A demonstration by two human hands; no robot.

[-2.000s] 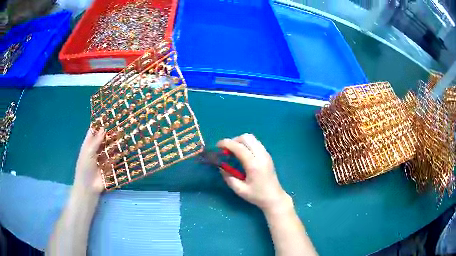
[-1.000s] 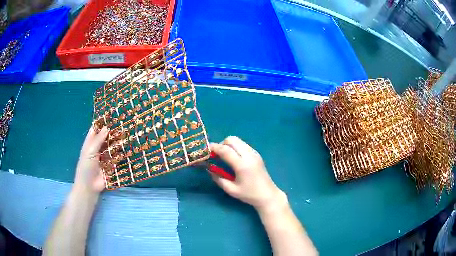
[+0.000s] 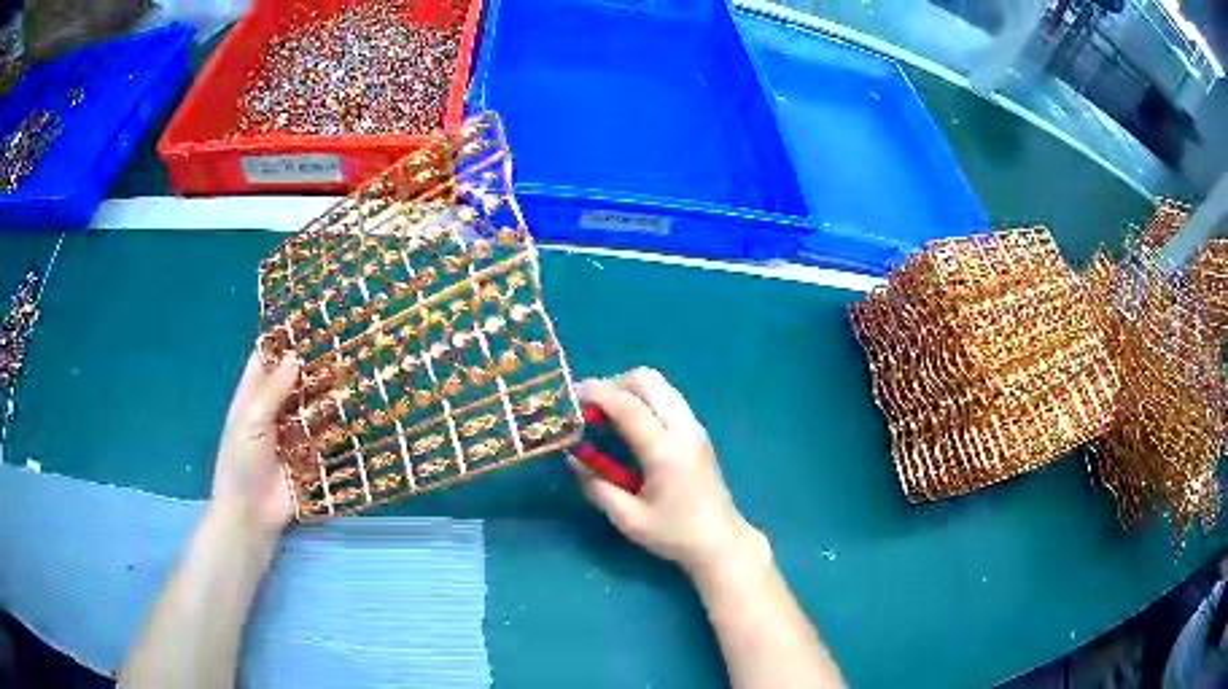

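Observation:
My left hand (image 3: 256, 433) grips the left edge of a loaded copper-gold sprue frame (image 3: 428, 353), held tilted up over the table, with rows of small shiny parts between its bars. My right hand (image 3: 660, 464) holds side cutters (image 3: 609, 466) by their red handles at the frame's lower right corner. The cutter jaws are hidden behind the frame, so I cannot tell if they are open.
A neat stack of sprue frames (image 3: 994, 361) lies right, with a loose heap of runners (image 3: 1169, 390) beyond. Along the back stand a red bin (image 3: 209, 164) of small parts, blue totes (image 3: 700, 233) and a left blue bin (image 3: 84, 189). A striped cloth (image 3: 377, 606) covers the near left edge.
The sprue frame has shifted slightly right with my left hand. The cutters' dark jaws, seen beside the frame's corner two seconds ago, are now behind it.

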